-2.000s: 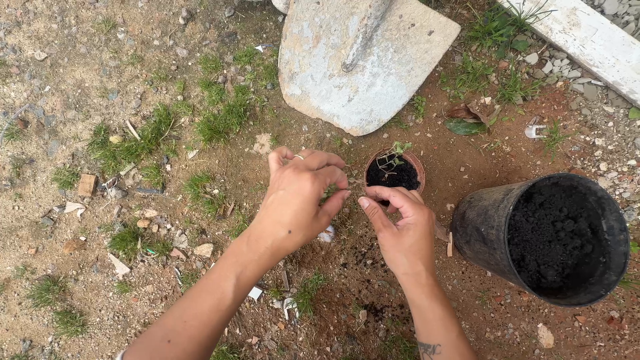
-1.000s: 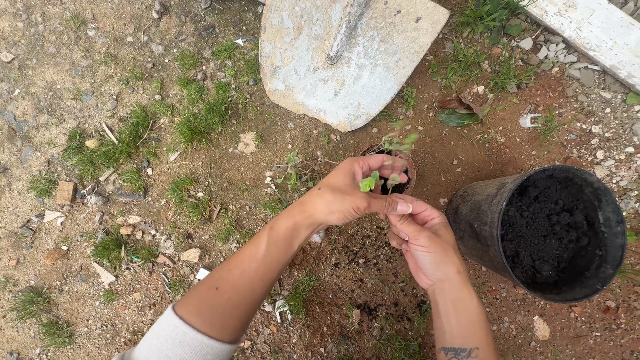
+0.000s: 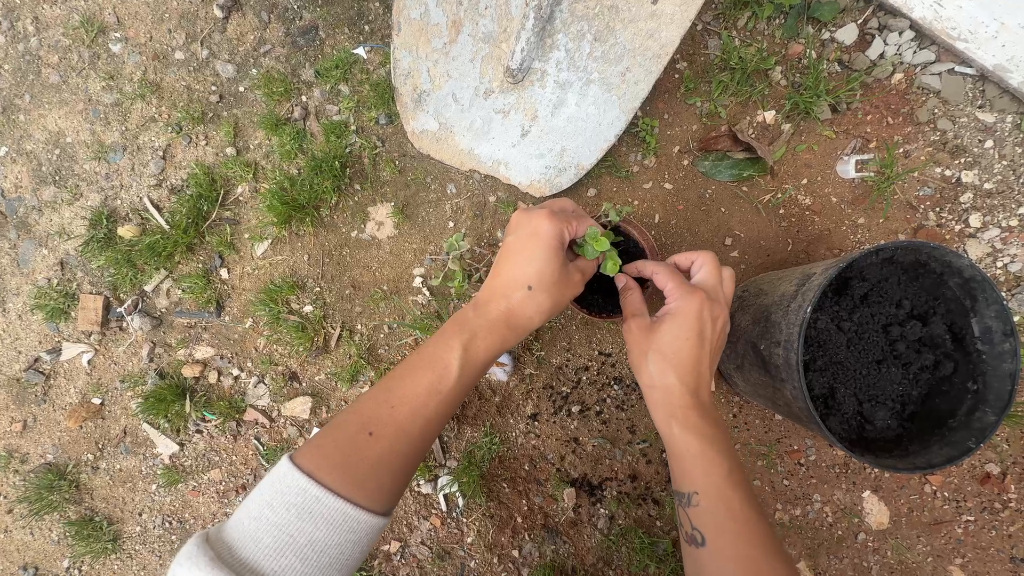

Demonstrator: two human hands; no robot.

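Note:
A small terracotta-coloured pot [image 3: 646, 240] with dark soil stands on the ground, partly covered by both hands. My left hand [image 3: 544, 260] reaches over its left side, fingers closed around a small green-leaved plant cutting [image 3: 598, 244] above the soil. My right hand [image 3: 676, 308] is at the pot's right side, with thumb and forefinger tips close together by the cutting's lower leaves; whether they pinch anything is unclear. Another small leafy sprig [image 3: 614, 214] shows at the pot's back edge. More leafy stems [image 3: 456, 264] lie on the ground left of my left hand.
A large black plastic pot [image 3: 764, 344] of dark soil stands at the right. Behind the small pot lies a worn metal shovel blade [image 3: 528, 104]. A white board [image 3: 972, 36] lies at the top right corner. Grass tufts, stones and debris dot the ground.
Both hands were left of and in front of the small pot; they are now over it, the leafy cutting with them. The leafy stems left of my left hand have come into plainer view.

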